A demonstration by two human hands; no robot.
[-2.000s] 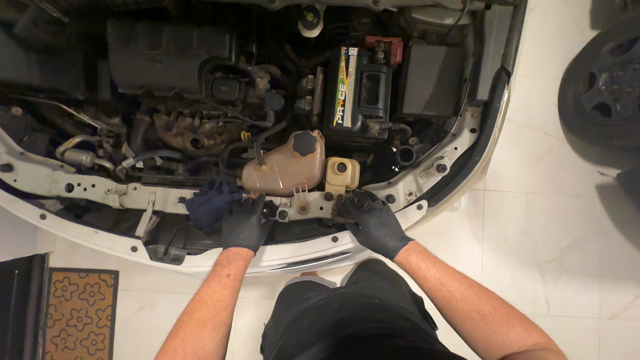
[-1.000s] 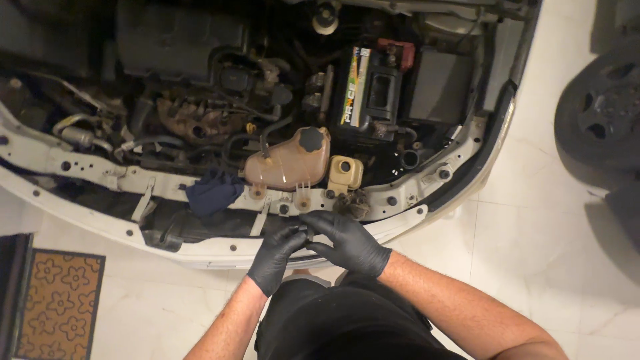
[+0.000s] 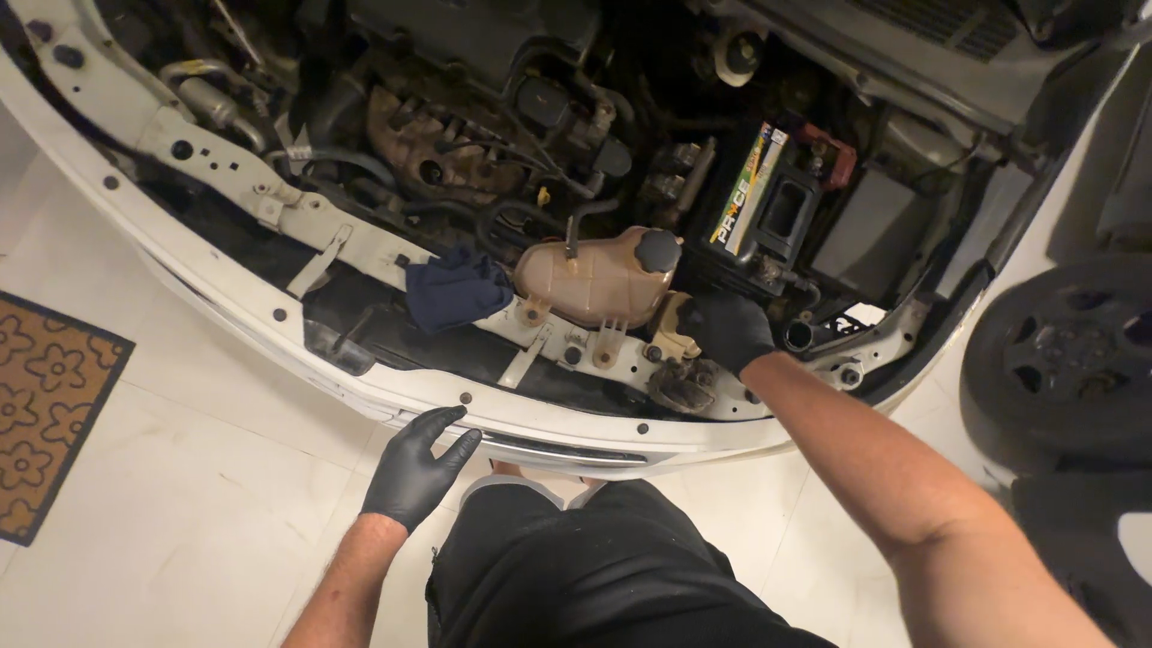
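Observation:
My left hand (image 3: 419, 468), in a black glove, is above the front edge of the white bumper (image 3: 531, 432), its thumb and fingers apart with nothing between them. My right hand (image 3: 731, 331), also gloved, reaches down beside the yellowed small reservoir (image 3: 673, 326); its fingertips are hard to see against the dark bay. Left of that reservoir sits the brownish coolant expansion tank (image 3: 598, 274) with its black cap (image 3: 658, 250) on. A dark blue cloth (image 3: 457, 288) lies on the front crossmember by the tank. A crumpled grey-brown rag or wad (image 3: 682, 385) rests on the crossmember below my right hand.
Behind my right hand stands the car battery (image 3: 756, 202) with a red terminal cover (image 3: 830, 157). The rusty exhaust manifold (image 3: 441, 153) and engine cover (image 3: 477, 36) are farther back. A wheel (image 3: 1066, 360) lies on the floor at right, a patterned doormat (image 3: 54, 405) at left.
My hands were together over the bumper one second ago. They have parted: the right has moved to the small reservoir, the left has moved left and opened. The view has shifted and turned.

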